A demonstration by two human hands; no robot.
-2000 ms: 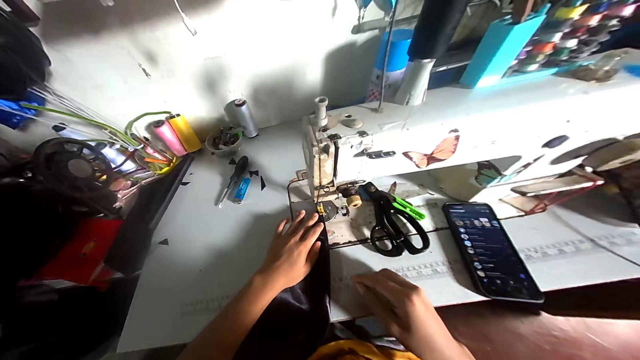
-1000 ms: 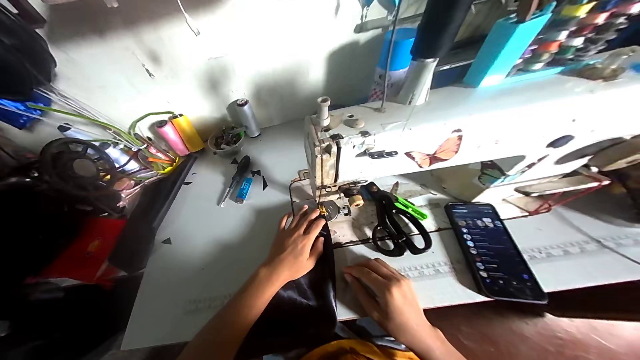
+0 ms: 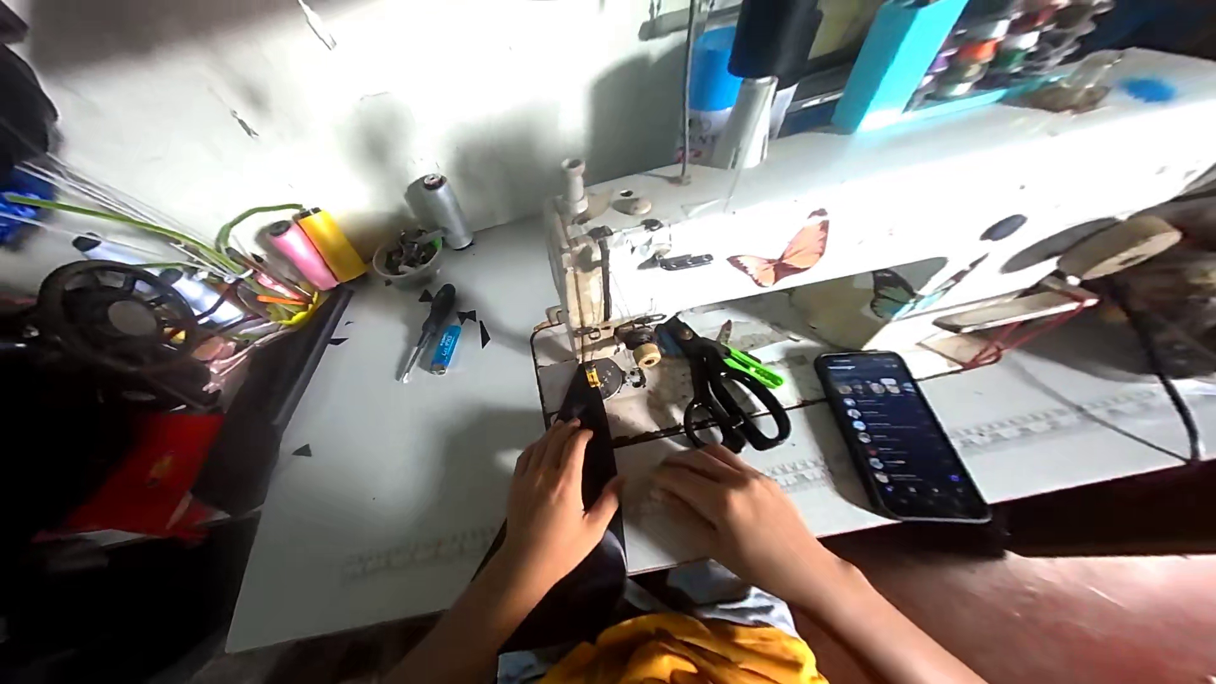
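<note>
My left hand [image 3: 560, 489] lies flat over a strip of black fabric [image 3: 597, 456], its fingertips a little below the needle area of a white sewing machine [image 3: 684, 256]. The fabric's narrow end reaches the presser foot, and the rest hangs over the table edge toward my lap. My right hand [image 3: 736, 503] rests on the table to the right of the fabric, fingers curled; whether anything is under them is hidden. Just above it lie black-handled scissors [image 3: 731, 394], beside a bright green tool [image 3: 753, 367] on the machine bed.
A smartphone [image 3: 902, 437] with a lit screen lies at the right. On the left are a screwdriver [image 3: 429, 328], a small blue packet [image 3: 446, 349], black fabric scraps [image 3: 302, 450], a small bowl [image 3: 408, 258] and thread spools [image 3: 445, 211]. A dark fan [image 3: 128, 313] stands at the far left.
My left hand has moved back from the presser foot toward the table's front edge, which leaves more of the black fabric's end in sight.
</note>
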